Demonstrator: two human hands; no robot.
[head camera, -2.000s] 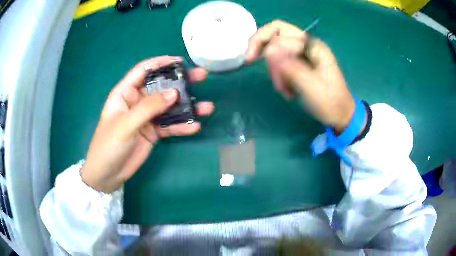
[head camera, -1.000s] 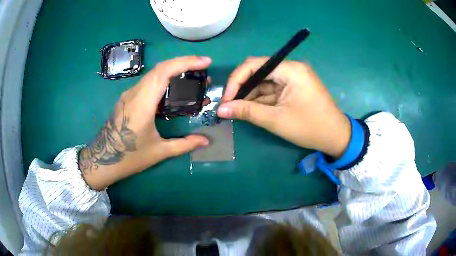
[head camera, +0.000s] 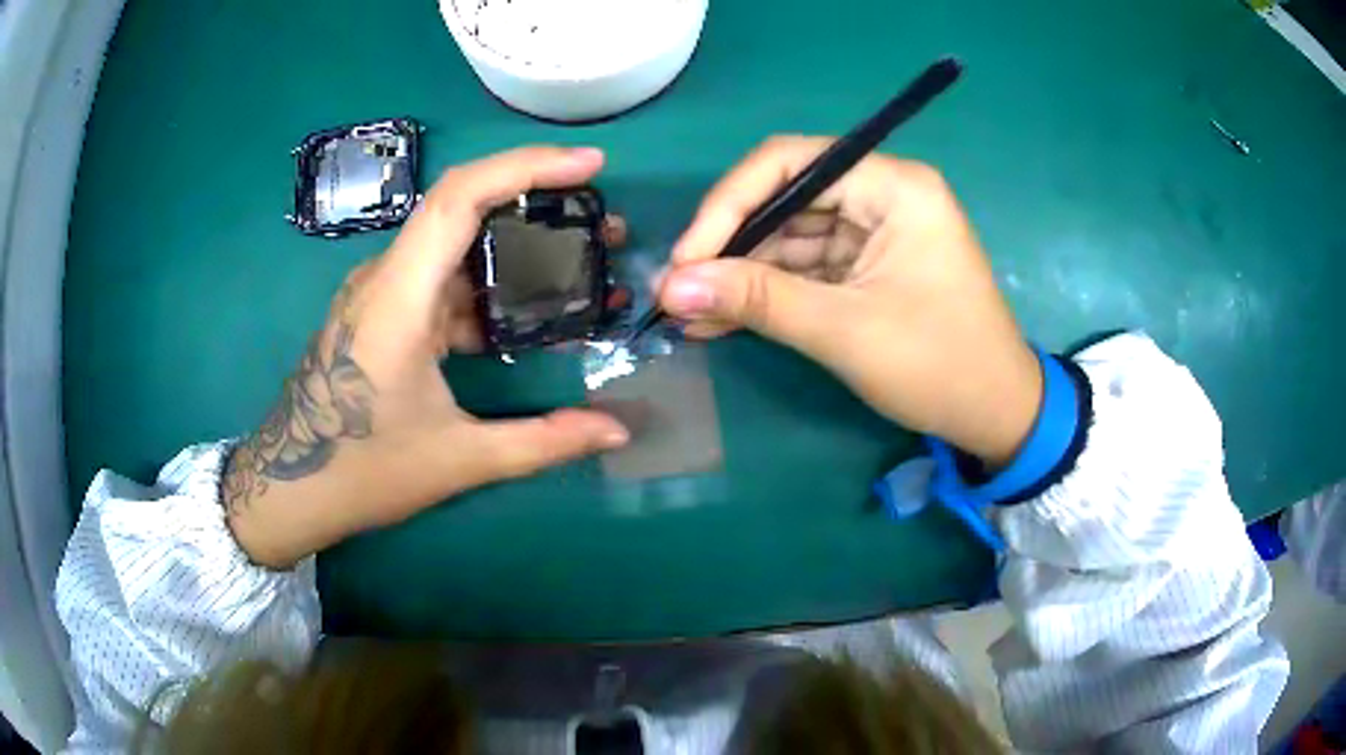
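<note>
My left hand (head camera: 413, 354) holds a black rounded-square watch housing (head camera: 543, 273), open side up, left of centre. Its thumb reaches over the edge of a grey-brown adhesive sheet (head camera: 667, 421) with clear shiny margins. My right hand (head camera: 834, 273) holds black tweezers (head camera: 841, 159) like a pen. The tips point down at the sheet's shiny upper margin, just right of the housing. Whether they grip a part cannot be told. A second watch housing (head camera: 354, 179) with a silvery inside lies on the mat at the upper left.
A white round tub (head camera: 583, 67) with small dark bits stands at the top, cut off by the frame edge. A white tray wall (head camera: 42, 280) runs down the left side. A small thin piece (head camera: 1230, 137) lies on the green mat (head camera: 1122, 236) at right.
Since two seconds ago my right hand has come down to the sheet with the tweezers, and a second housing shows at upper left. In the last second the tweezer tips and the sheet have shifted slightly.
</note>
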